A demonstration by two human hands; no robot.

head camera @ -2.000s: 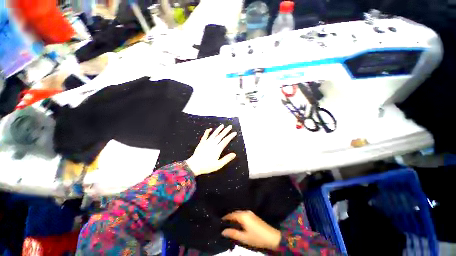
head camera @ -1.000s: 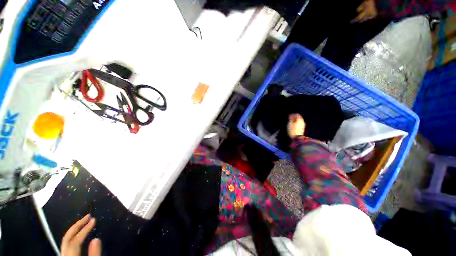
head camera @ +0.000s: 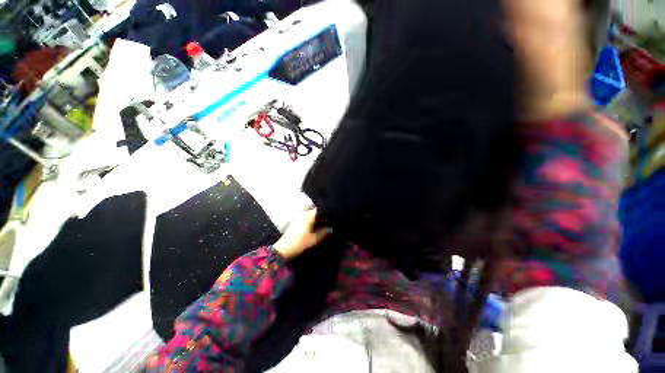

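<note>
A large black garment panel (head camera: 430,138) hangs raised in front of me, its folds hiding the right part of the table. My right hand (head camera: 547,55) is blurred and cut off by the top edge; the raised cloth hangs beside it, its fingers not visible. My left hand (head camera: 300,232) pinches the cloth's lower left edge near the table front. A lint-flecked black piece (head camera: 208,251) lies left of my left hand, with its upper corner near the needle area (head camera: 208,156). Another black piece (head camera: 80,269) lies farther left.
The white machine head (head camera: 240,95) stands behind the work. Black-handled scissors (head camera: 310,142) and red-handled snips (head camera: 264,125) lie under its arm. A red-capped bottle (head camera: 195,52) is behind it. A blue crate is mostly hidden at lower right.
My right hand has come up from the blue crate and black cloth is now raised beside it. My left hand now meets that cloth's edge. The view has swung back left.
</note>
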